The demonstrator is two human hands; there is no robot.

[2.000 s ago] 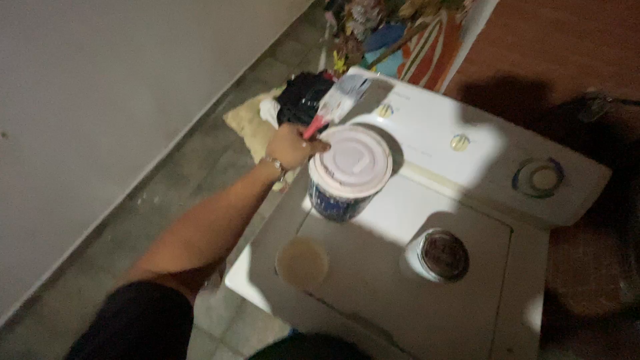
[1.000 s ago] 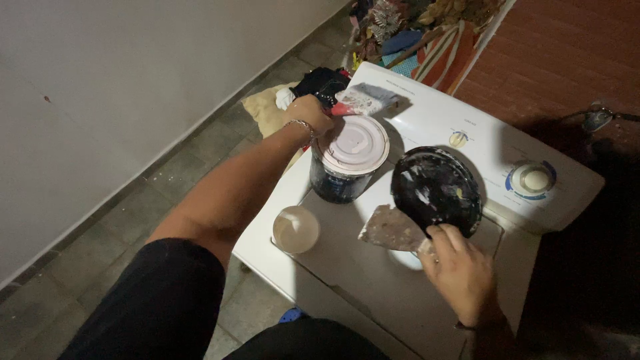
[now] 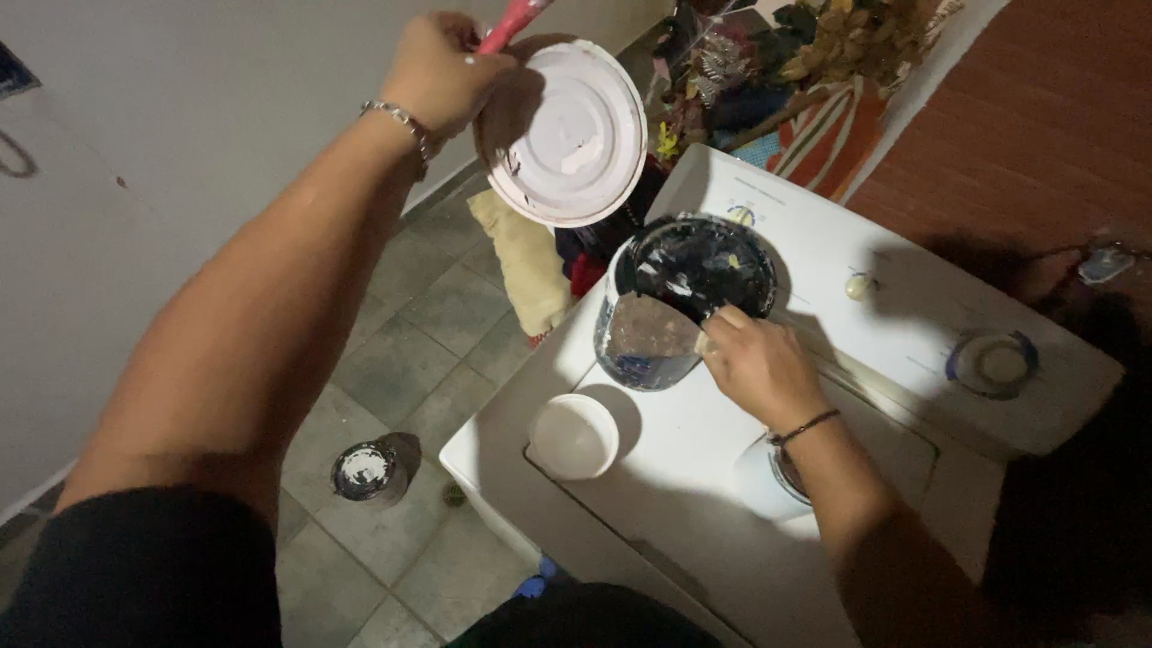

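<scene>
My left hand (image 3: 450, 76) is raised, holding a paintbrush by its red handle (image 3: 515, 20) together with the edge of a round white plastic lid (image 3: 576, 135); the bristles are out of view. In my right hand (image 3: 765, 364) are a wide putty knife with a stained blade (image 3: 650, 326) and what looks like a dark, paint-smeared round lid (image 3: 706, 265). Both sit over the paint bucket (image 3: 643, 371), hiding its mouth. Beside the bucket stands a white plastic cup (image 3: 574, 436). A lighter can (image 3: 776, 481) is partly behind my right wrist.
The bucket, cup and can stand on a white washing machine (image 3: 504, 450) with control knobs (image 3: 994, 360) along its back. On the tiled floor are a small paint-marked can (image 3: 364, 472) and a beige cloth (image 3: 522, 261). Dried flowers (image 3: 828, 40) stand behind; a wall runs along the left.
My left hand has lifted the white lid off the bucket, with the brush still held. My right hand, absent two seconds ago, has moved the dark lid and putty knife over the bucket.
</scene>
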